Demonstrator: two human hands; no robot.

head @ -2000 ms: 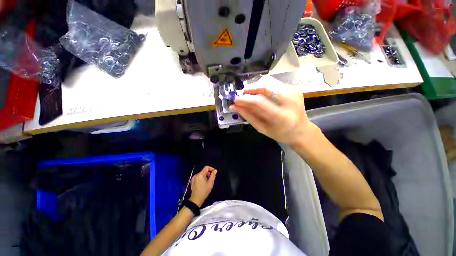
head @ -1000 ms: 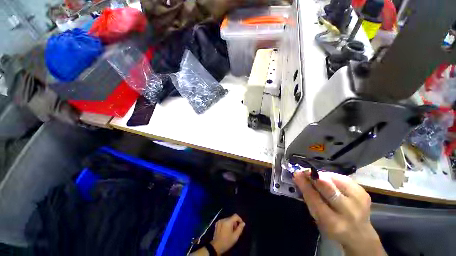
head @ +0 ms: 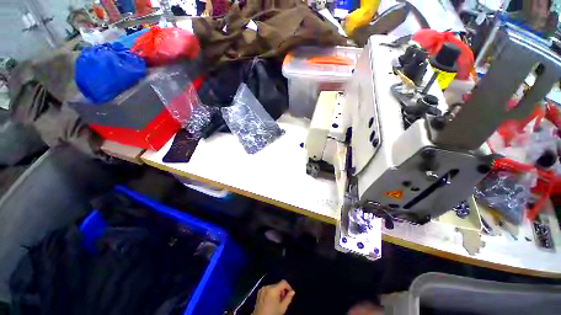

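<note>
The button-sewing machine head [head: 424,181] stands on the white table, tilted in view, with an orange warning triangle on its face. Below it the bright metal button clamp [head: 362,231] juts over the table edge; no hand is at it. My left hand [head: 274,299] is low at the bottom edge, partly cut off, with fingers curled and nothing visible in it. My right hand [head: 366,309] shows only as a small blurred patch at the bottom edge, so its fingers are hidden.
A blue crate [head: 212,271] with dark garments is at lower left. A grey bin [head: 424,284] is at lower right. Clear plastic bags [head: 252,123], a dark flat rectangle [head: 181,146] and a lidded box [head: 320,77] are on the table. A button tray [head: 462,216] is right of the machine.
My right hand has left the clamp and dropped to the bottom edge. The view has swung left and up, showing more of the table's back. My left hand stays low and curled.
</note>
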